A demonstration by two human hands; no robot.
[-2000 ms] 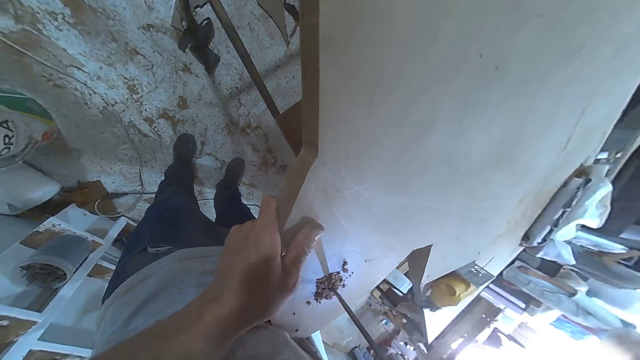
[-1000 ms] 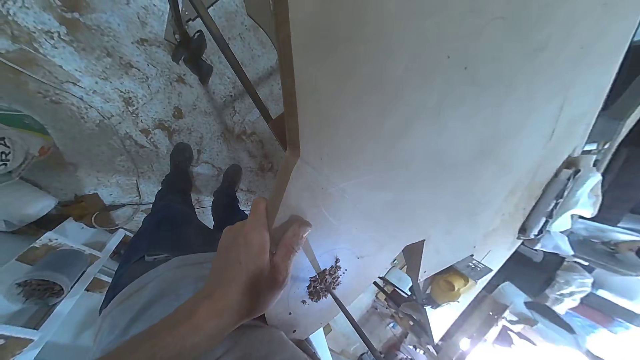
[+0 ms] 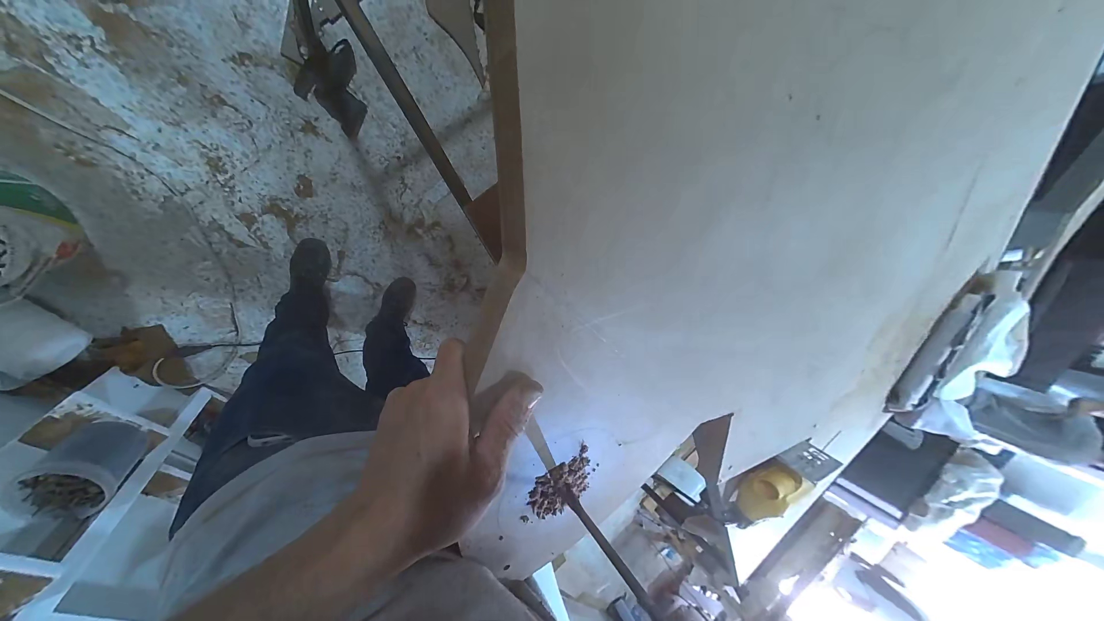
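My left hand (image 3: 440, 448) grips the edge of a large pale board (image 3: 733, 241), its thumb on the flat face and its fingers at the narrow brown edge. A small heap of brown crumbs or chips (image 3: 561, 485) lies on the board, just right of and below the thumb. A thin dark bar (image 3: 608, 548) runs from the heap toward the bottom of the view. How the bar meets the board I cannot tell. My right hand is out of view.
A clear plastic tub (image 3: 82, 470) of brown pieces lies on its side in a white frame (image 3: 129, 509) at lower left. Dark metal parts (image 3: 332, 86) stand on the stained floor. A yellow object (image 3: 768, 492) and clutter are at lower right, crumpled plastic (image 3: 983, 345) further right.
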